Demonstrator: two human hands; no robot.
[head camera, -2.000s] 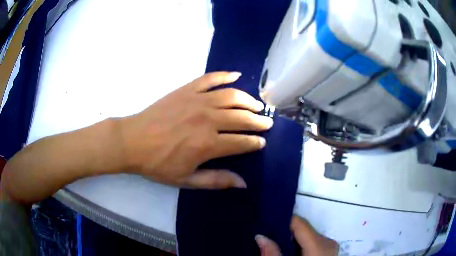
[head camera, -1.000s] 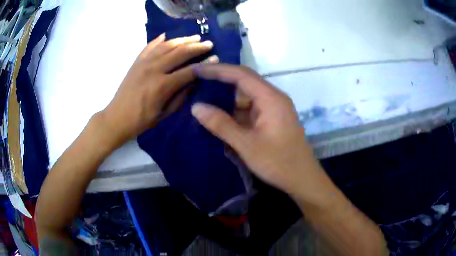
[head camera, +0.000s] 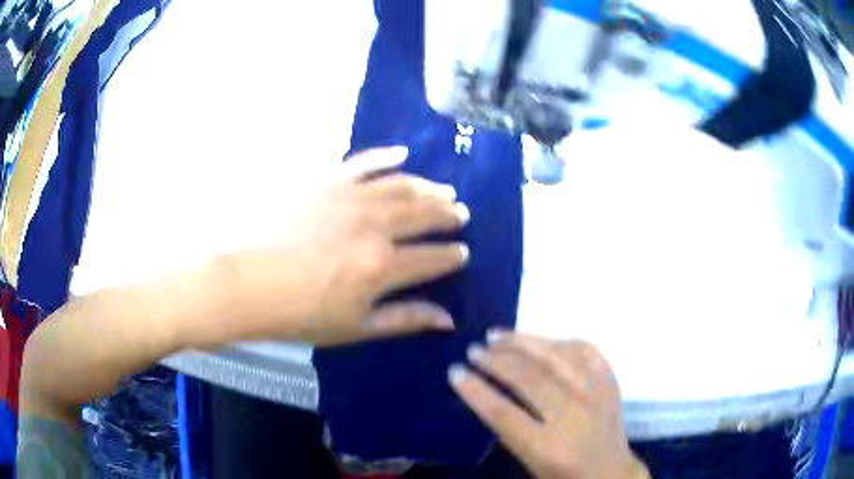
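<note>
A navy fabric panel (head camera: 403, 398) lies on the white machine table and runs under the sewing machine head (head camera: 562, 56). The small shiny presser foot (head camera: 463, 139) shows on the fabric just beyond my left fingertips. My left hand (head camera: 375, 248) lies flat on the panel, palm down, fingers spread and pointing right. My right hand (head camera: 557, 398) rests on the panel's lower right edge, fingers slightly apart. Whether its thumb is under the cloth is hidden. The machine head is blurred and overexposed.
At the left table edge lie navy pieces (head camera: 56, 206) with a light grey strip and a tan band (head camera: 37, 159) beside them. The worn ribbed table edge (head camera: 253, 374) crosses below my left forearm. A blue-framed bin (head camera: 184, 426) stands below it. A black band wraps the machine arm.
My right hand has moved away from my left fingers, down the fabric's right edge. The cloth's near end lies flatter. The view has shifted, so the machine head shows again.
</note>
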